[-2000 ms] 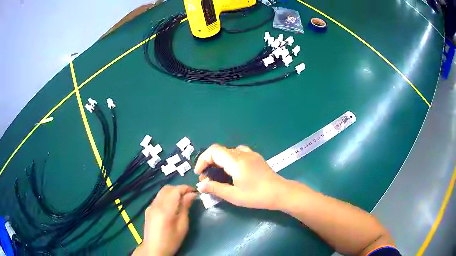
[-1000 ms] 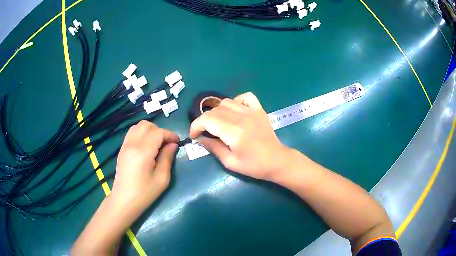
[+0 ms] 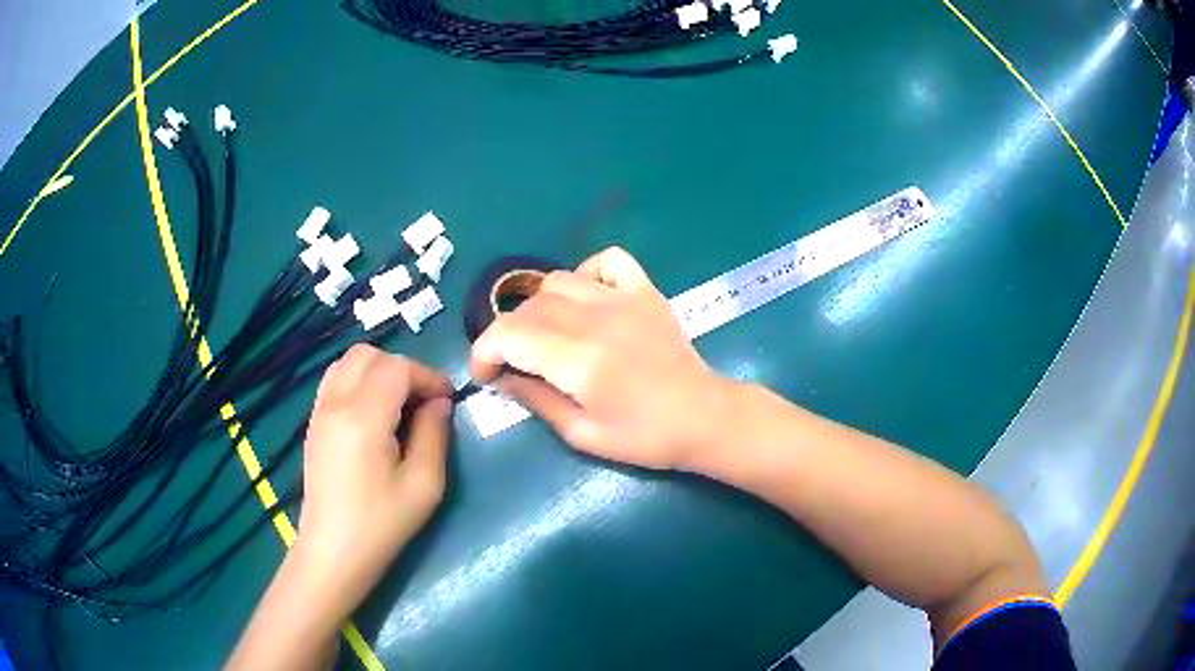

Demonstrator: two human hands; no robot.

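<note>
My left hand [image 3: 380,459] pinches a short piece of thin black wire [image 3: 464,391] between thumb and fingertips. My right hand [image 3: 609,361] pinches the same piece from the right, close to its end. What lies under the right fingertips is hidden. A black tape roll [image 3: 488,296] with a brown-orange core sits against the right hand's fingers, partly covered by them. The steel ruler [image 3: 799,262] lies slanted under the right hand. Its near end shows below the fingertips, its far end at the upper right.
Black wires [image 3: 144,459] with white connectors [image 3: 389,291] lie left of the hands. Two thinner groups end in white connectors [image 3: 224,118] further up left. A harness bundle [image 3: 524,46] curves along the top edge. Yellow lines cross the green tabletop [image 3: 734,564].
The view has tipped down since the oldest frame, so the heat gun has left the picture. The tape roll now shows beside the right hand. Both hands still meet over the ruler's near end.
</note>
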